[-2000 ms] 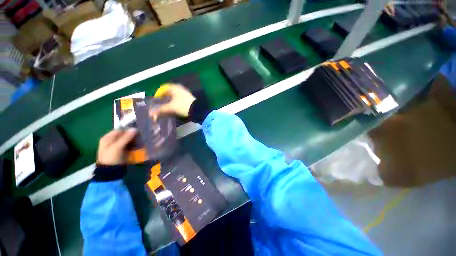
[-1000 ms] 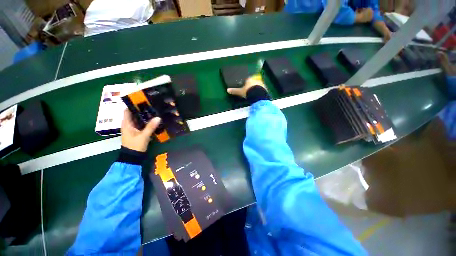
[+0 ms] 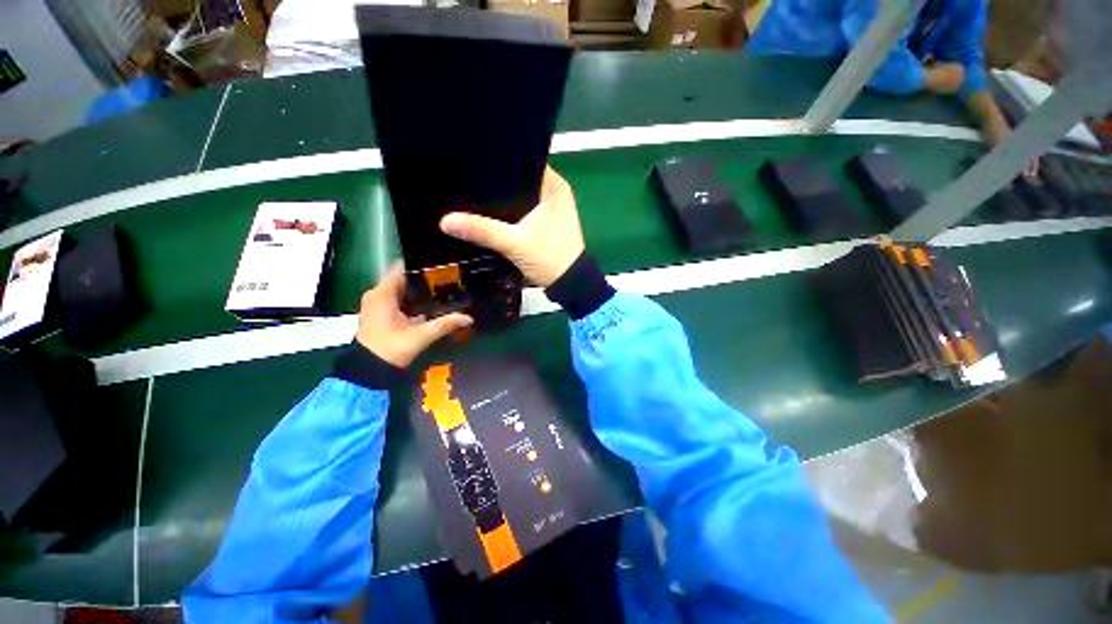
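My right hand (image 3: 537, 244) grips a plain black product box (image 3: 463, 122), held upright above the belt. My left hand (image 3: 402, 323) holds a printed box sleeve (image 3: 470, 299) with an orange band, directly below the box. The box's lower end meets the sleeve's top; whether it is inside is hidden. A sleeve stack (image 3: 500, 463) with an orange watch-strap picture lies on the near bench below my hands.
A white-faced box (image 3: 284, 258) and another pair of boxes (image 3: 92, 287) are at the left of the belt. More black boxes (image 3: 701, 205) sit along it to the right. A fanned sleeve stack (image 3: 908, 311) stands by a post (image 3: 963, 183). Another person's blue sleeves (image 3: 902, 61) show beyond.
My right hand has lifted a black box from the belt and brought it left over the sleeve. The sleeve in my left hand has moved lower and turned.
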